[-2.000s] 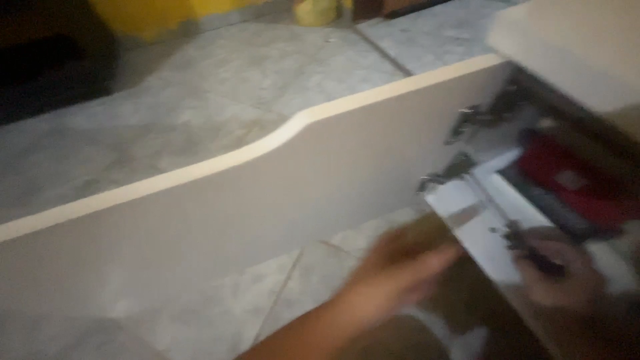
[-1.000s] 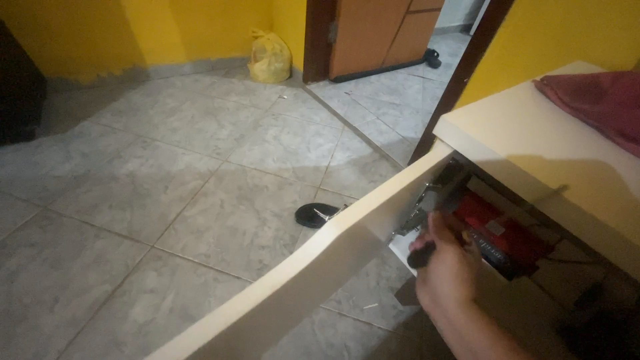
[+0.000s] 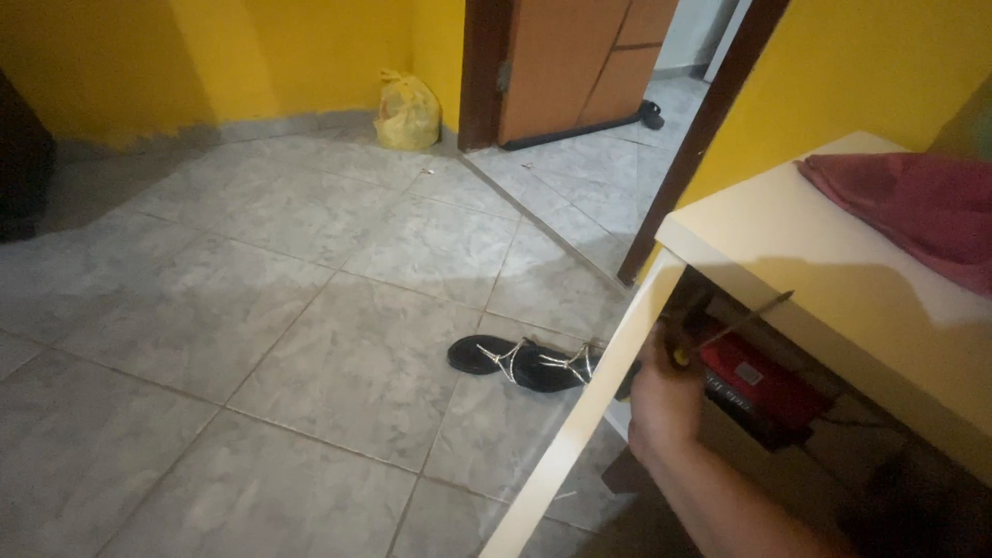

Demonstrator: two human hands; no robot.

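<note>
My right hand [image 3: 668, 403] reaches in from the lower right and is closed around a screwdriver [image 3: 748, 318], whose thin shaft points up and right across the cabinet's front edge. The hand is at the hinge side of an open pale door [image 3: 570, 446], which shows mostly its narrow edge. The hand hides the hinges and part of the handle. The white cabinet [image 3: 783, 209] stands at the right. Inside it, just right of the hand, is a red and black box [image 3: 763, 380] bearing writing. My left hand is out of view.
Black sandals [image 3: 515, 363] with light straps lie on the tiled floor left of the door. A dark red cloth [image 3: 907, 201] lies on the cabinet top. A yellow plastic bag [image 3: 408, 112] sits against the far wall, near an open brown room door [image 3: 577, 70].
My left hand, in view two seconds ago, is gone. The screwdriver's shaft now shows more clearly, pointing up and right. More of the sandals shows beside the cabinet door, which now appears nearly edge-on.
</note>
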